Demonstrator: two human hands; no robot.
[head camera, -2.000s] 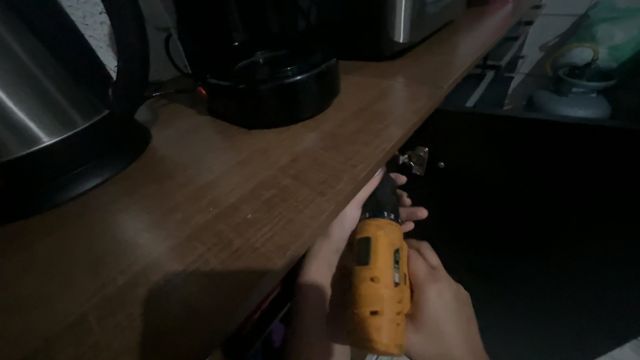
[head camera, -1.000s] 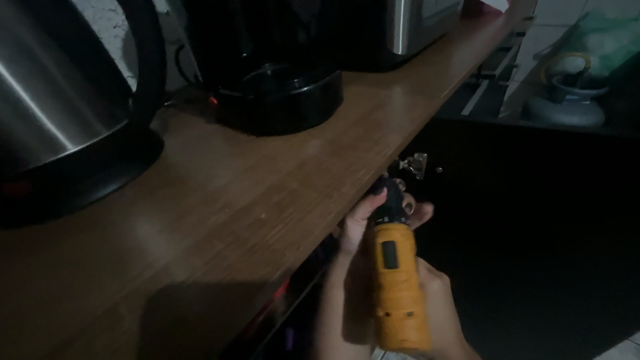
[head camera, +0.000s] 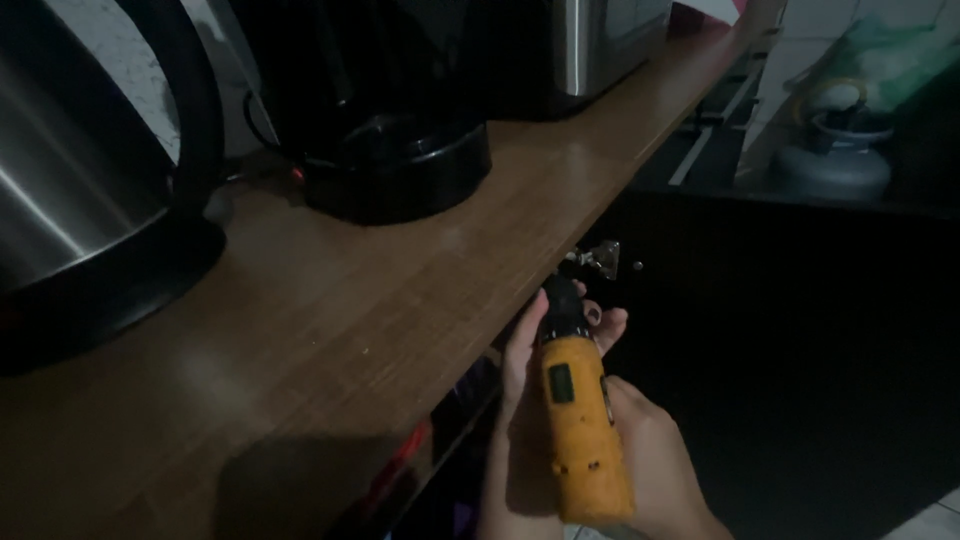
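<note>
A yellow and black cordless drill (head camera: 585, 427) points away from me, its chuck close to the wooden countertop's front edge. My right hand (head camera: 656, 442) is wrapped around the drill's grip, which the drill's body hides. My left hand (head camera: 525, 345) is at the chuck, thumb on its left side and fingers showing on its right. The drill's tip and whatever it touches are hidden. Just beyond the chuck, a metal cabinet hinge (head camera: 604, 259) joins the dark door panel (head camera: 765, 337) near the underside of the countertop (head camera: 420, 292).
An electric kettle (head camera: 67, 165) stands at the left on the countertop. Beside it are a black coffee maker (head camera: 401, 172) and a steel-fronted appliance (head camera: 577, 45). A grey gas cylinder (head camera: 832, 165) with a yellow hose stands beyond the panel at the upper right.
The drill has swung, so its rear end now lies farther right. My left hand's thumb and fingers have shifted around the chuck. The view has moved slightly.
</note>
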